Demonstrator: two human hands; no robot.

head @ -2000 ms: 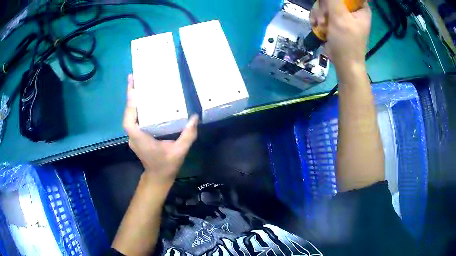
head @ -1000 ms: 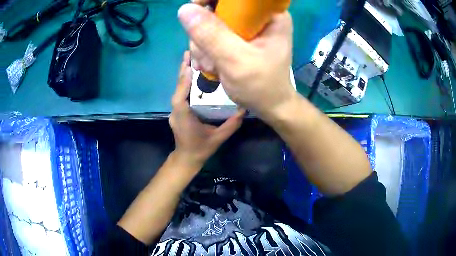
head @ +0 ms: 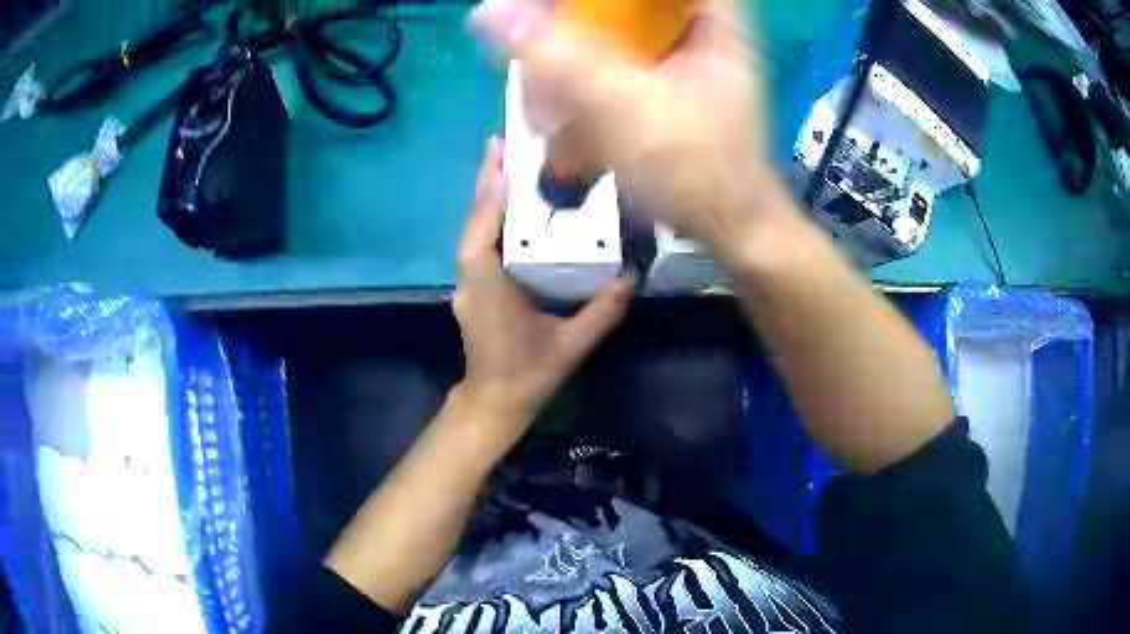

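Note:
A long white-topped unit lies at the bench's front edge. My left hand grips its near end, fingers along the left side and thumb at the lower right corner. My right hand, blurred, is shut on an electric screwdriver with an orange grip. Its dark nose is over the white cover; the tip is hidden or too small to tell. Two small dark screw points show near the cover's front edge. A second white unit lies just right of it, mostly hidden by my right hand and forearm.
The screw feeder stands right on the green bench, a black line hanging before it. A black housing, coiled cords and a wrapped plug lie left. Film-lined blue crates stand at left and right.
My right hand has brought the screwdriver from the screw feeder to the left unit, then shifted slightly over it. The view has moved, and my left hand stays on the unit.

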